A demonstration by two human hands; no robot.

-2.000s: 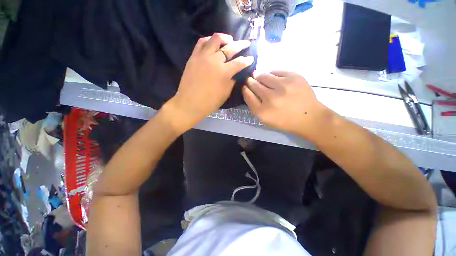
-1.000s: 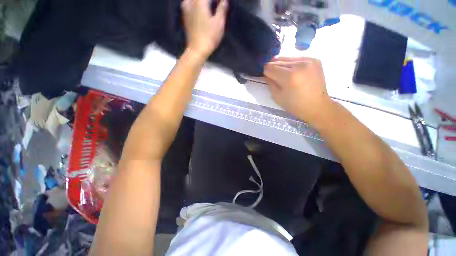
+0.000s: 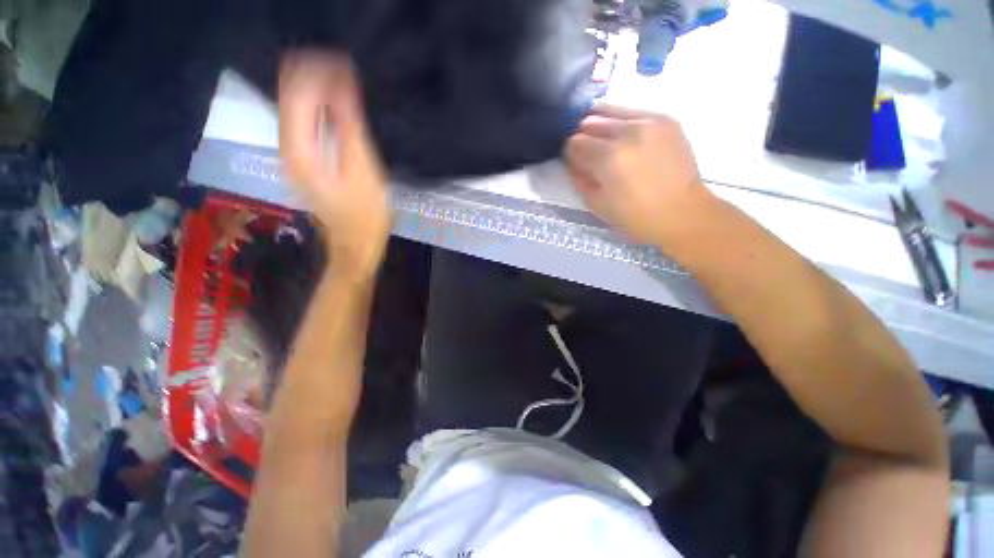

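The black garment piece (image 3: 458, 98) lies bunched on the table left of the needle area and drapes over the table's left side; its middle is blurred. My left hand (image 3: 325, 136) is blurred at the cloth's near left edge; whether it grips the cloth is unclear. My right hand (image 3: 627, 158) pinches the cloth's right edge, just below the presser foot area (image 3: 599, 55). The sewing machine's metal parts are cut off by the top edge. A translucent blue-grey cylinder (image 3: 656, 46) hangs right of the needle area.
A black flat rectangle (image 3: 825, 89) lies right of the needle beside a blue packet (image 3: 886, 135). Dark thread snips (image 3: 922, 249) and red-handled tools (image 3: 970, 215) lie farther right. A ruler strip (image 3: 523, 226) runs along the table's front edge. A red basket (image 3: 196, 316) stands below left, near floor scraps (image 3: 109, 436).
My left hand has moved from the needle area up onto the cloth, then left and nearer. The cloth has swung and bunched. My right hand stays near the needle, and the view has shifted.
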